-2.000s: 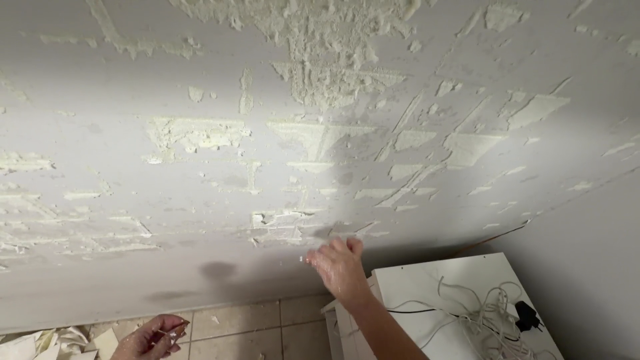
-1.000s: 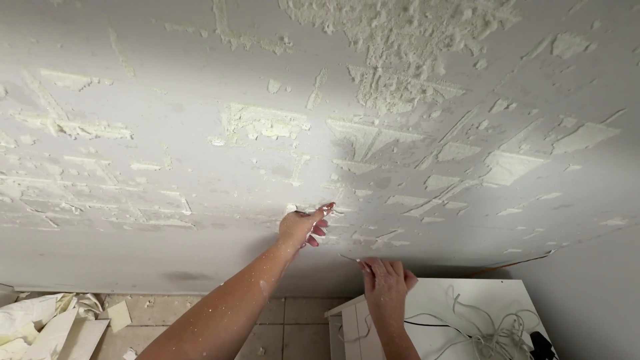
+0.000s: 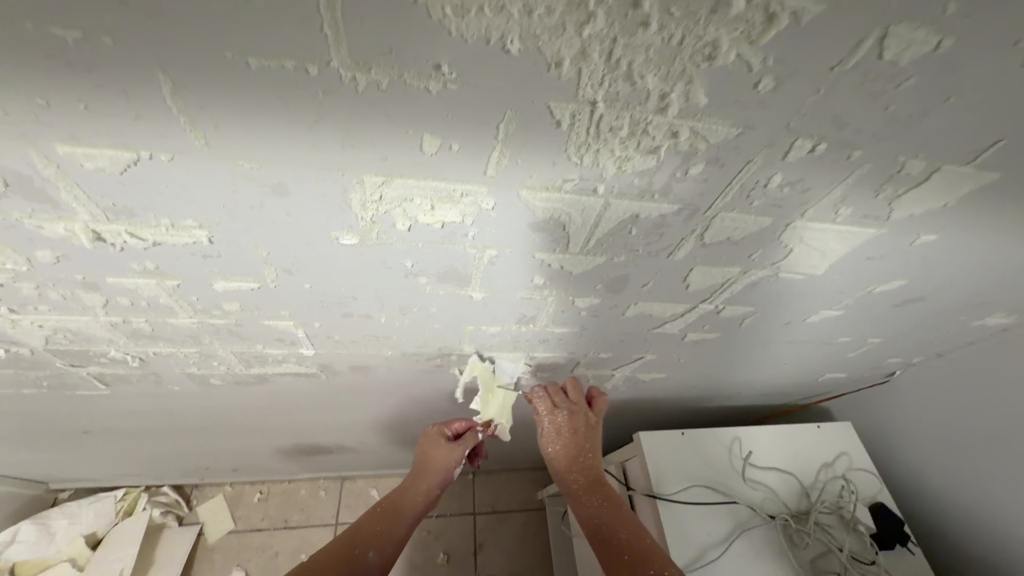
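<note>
Low on a grey wall (image 3: 320,264) covered in patches of cream residue, my left hand (image 3: 450,452) pinches a torn, pale yellow piece of wall covering (image 3: 492,396) between thumb and fingers. To its right, my right hand (image 3: 568,432) is closed on a thin metal tool (image 3: 510,389), whose narrow end lies across the torn piece; its handle is hidden in the fingers. White specks dot both hands and forearms. Above them, thick rough residue (image 3: 632,88) covers the wall's upper middle, and flat angular remnants (image 3: 828,244) cling to the right.
A white cabinet (image 3: 720,464) stands at the lower right, with tangled cables (image 3: 824,504) and a black plug adapter (image 3: 888,528) on top. Torn sheets and scraps (image 3: 88,532) lie piled on the tiled floor (image 3: 280,512) at the lower left, with crumbs scattered nearby.
My left hand has come up from the floor area to the wall and now holds a torn piece. My right hand has moved left from above the cabinet to that piece.
</note>
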